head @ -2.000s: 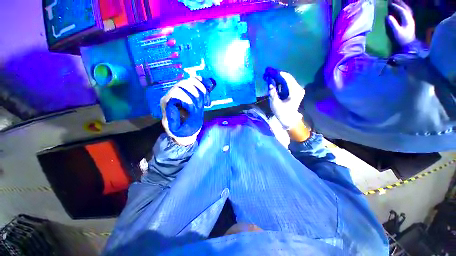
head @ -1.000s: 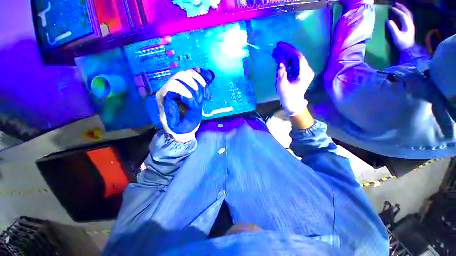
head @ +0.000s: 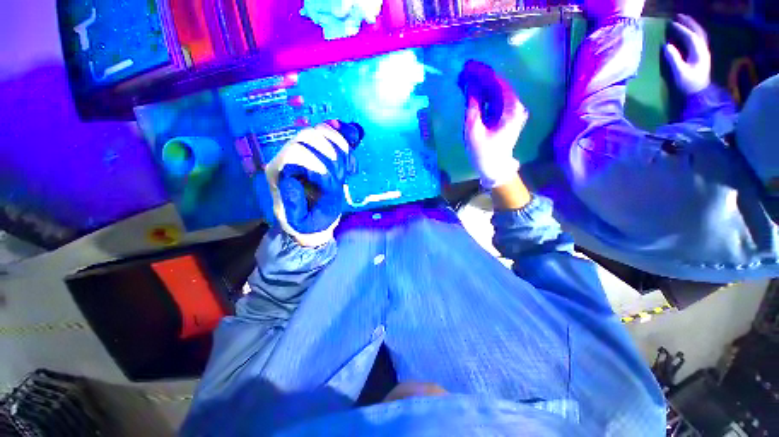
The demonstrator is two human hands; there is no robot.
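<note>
A large teal circuit board (head: 376, 102) lies flat in front of me under the violet lamp, with a bright glare spot and a pale L-shaped mark near its front edge. My left hand (head: 312, 181), in a white glove with dark blue palm and fingertips, is curled over the board's front left part. Whether its fingertips hold anything is hidden. My right hand (head: 494, 111), gloved the same way, is raised over the mat just right of the board, fingers bent. Its dark fingertips blur together, so I cannot tell if it holds something.
A teal cup or roll (head: 190, 157) stands left of the board on the teal-green mat (head: 538, 94). A white crumpled wipe (head: 342, 15) lies behind the board. Another board (head: 120, 43) is at the upper left. A black bin (head: 128, 316) is lower left. Another person's sleeve (head: 602, 85) and gloved hand are at right.
My right hand has moved up and away from me over the mat, and its fingers have shifted. My left hand stays curled over the board with only slight movement. The view has shifted a little.
</note>
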